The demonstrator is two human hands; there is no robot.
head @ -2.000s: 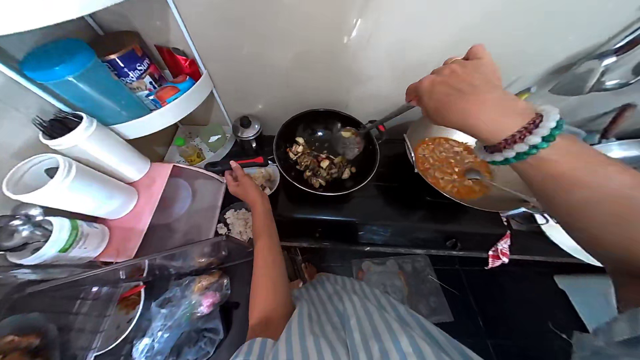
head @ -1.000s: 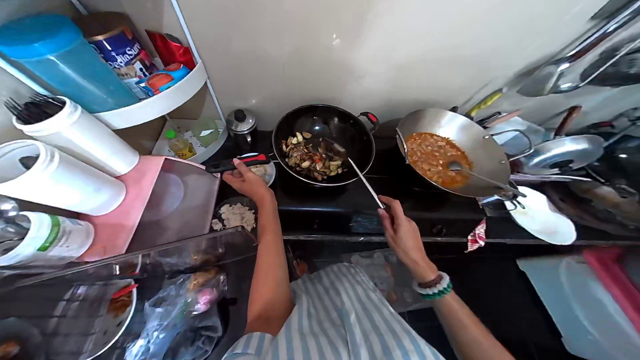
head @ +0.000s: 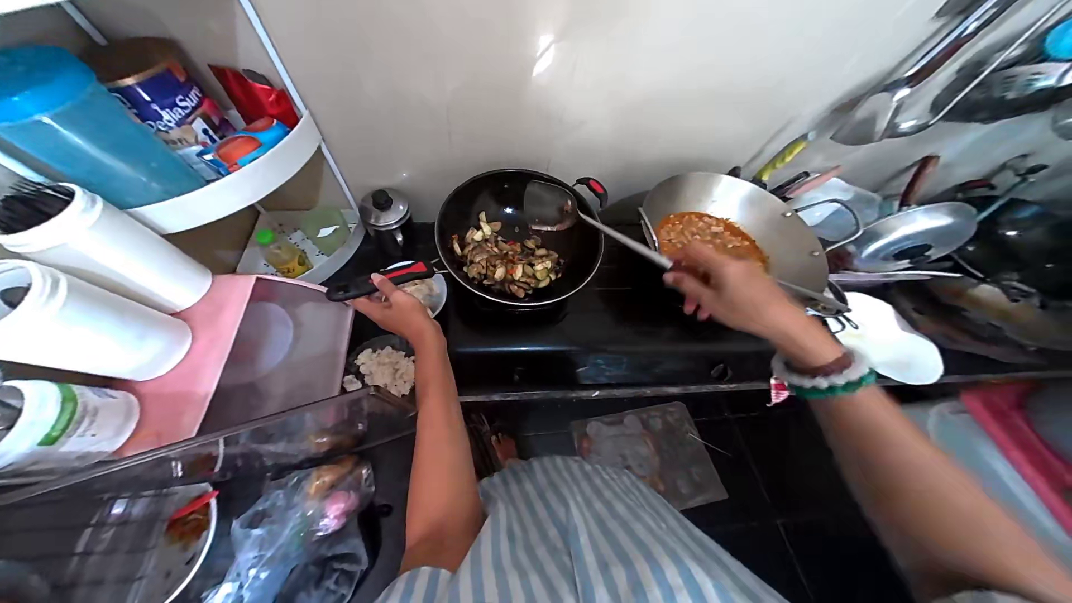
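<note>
My left hand (head: 397, 310) grips the black-and-red handle (head: 381, 280) of a black wok (head: 586, 260) on the stove. Sliced, browned food pieces (head: 509, 258) lie in the wok's left and lower part. My right hand (head: 722, 285), slightly blurred and wearing bead bracelets, holds the handle of a metal spatula (head: 551, 206). The spatula's blade is inside the wok, at its upper right, apart from most of the food. To the right stands a steel wok (head: 775, 219) with orange-red stew (head: 703, 233); my right hand is above its lower left part, hiding some of the stew.
A bowl of whitish crumbled food (head: 385, 368) and a white plate (head: 435, 289) sit left of the stove. Near them is a metal pot with a lid (head: 385, 209). White utensil holders (head: 126, 251) stand farther left. Pans and ladles (head: 871, 109) hang at right; a white dish (head: 892, 339) lies below.
My right hand has moved up and to the right with the spatula, whose blade has shifted toward the wok's upper right. My left hand still holds the wok handle.
</note>
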